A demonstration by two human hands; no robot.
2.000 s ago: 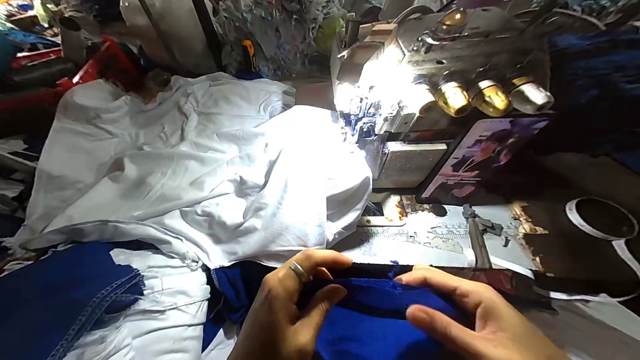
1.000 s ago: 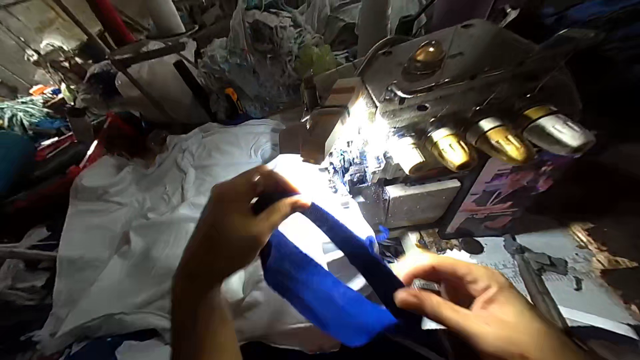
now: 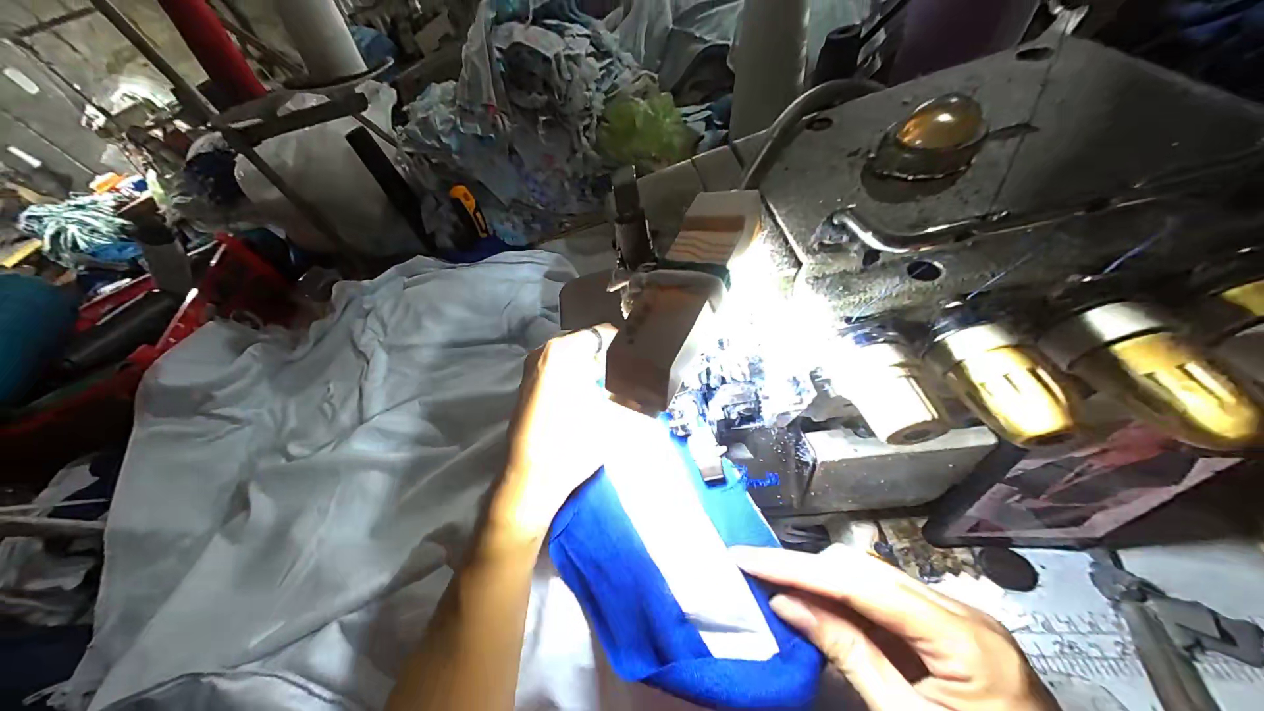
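Observation:
A blue fabric band (image 3: 632, 592), folded into a loop with a brightly lit strip along it, lies with its far end at the presser foot (image 3: 709, 454) of an overlock-type sewing machine (image 3: 889, 227). My left hand (image 3: 568, 434) holds the band's far left part close to the needle area; glare hides its fingertips. Near the band's right edge, my right hand (image 3: 879, 622) pinches the cloth between thumb and fingers. White cloth (image 3: 326, 474) is spread to the left of my left forearm.
Gold-coloured tension knobs (image 3: 1007, 385) line the machine's front. Behind are a yellow-and-black cutter (image 3: 470, 209) and heaps of fabric scraps (image 3: 543, 109). A metal clamp-like part (image 3: 1155, 622) rests by printed ruler markings at right. A red container (image 3: 227, 286) stands at left.
The blue band, held up between both hands a second ago, now has its far end at the presser foot. My left hand has moved toward the needle area. The view has shifted closer to the machine.

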